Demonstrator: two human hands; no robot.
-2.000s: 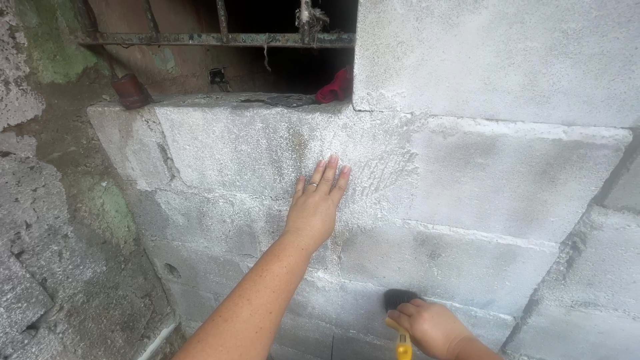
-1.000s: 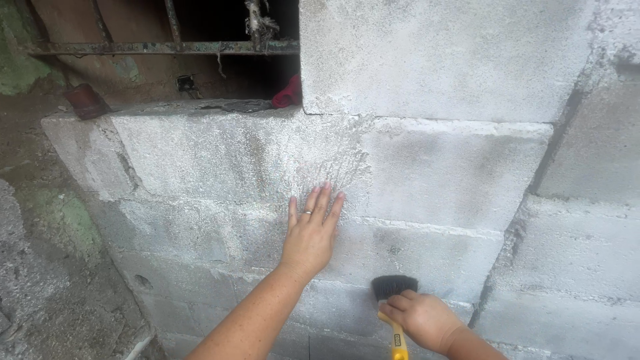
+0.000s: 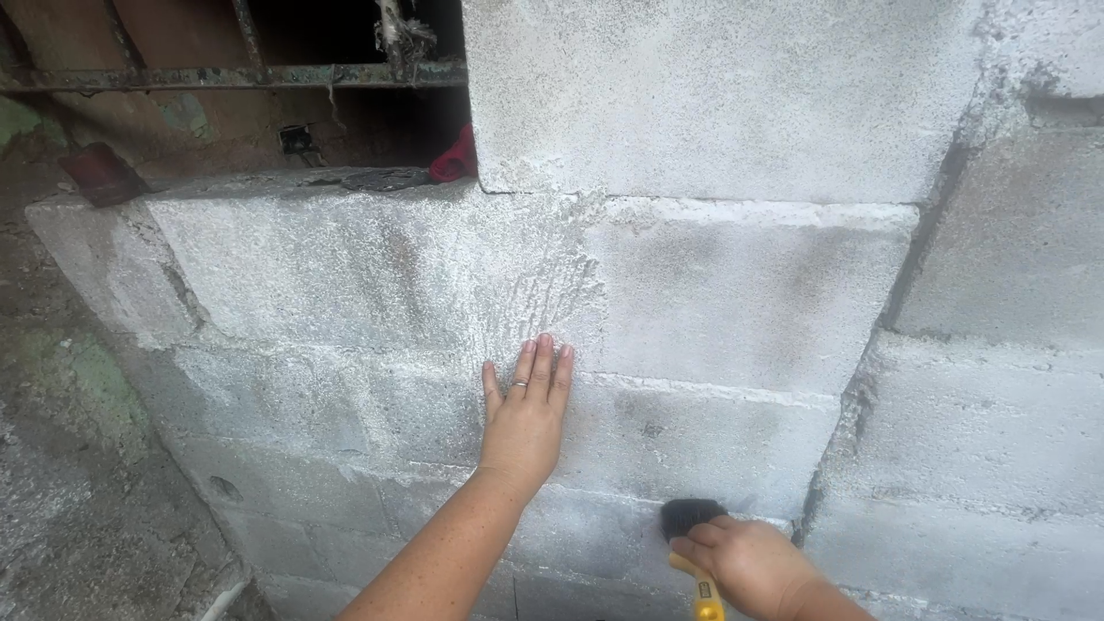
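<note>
My left hand (image 3: 523, 431), with a ring on one finger, lies flat against the concrete block wall (image 3: 716, 293), fingers pointing up and slightly apart, holding nothing. Lower and to the right, my right hand (image 3: 749, 556) grips a paintbrush (image 3: 693, 516) with dark bristles and a yellow handle. The bristles are at the wall's face, and the handle points down. Part of the brush is hidden by my fingers. Rough, ridged mortar marks the wall just above my left fingertips.
A rusty metal window grille (image 3: 233, 76) spans the dark opening at upper left. On the ledge (image 3: 285, 183) are a reddish-brown object (image 3: 103, 175) and a red cloth (image 3: 454, 157). A rough wall (image 3: 60, 483) meets the blocks at left. A vertical joint (image 3: 923, 237) runs down the right side.
The view has shifted to the right along the wall. My left hand has moved lower on the wall, from beside the ridged mortar to below it. My right hand still holds the brush.
</note>
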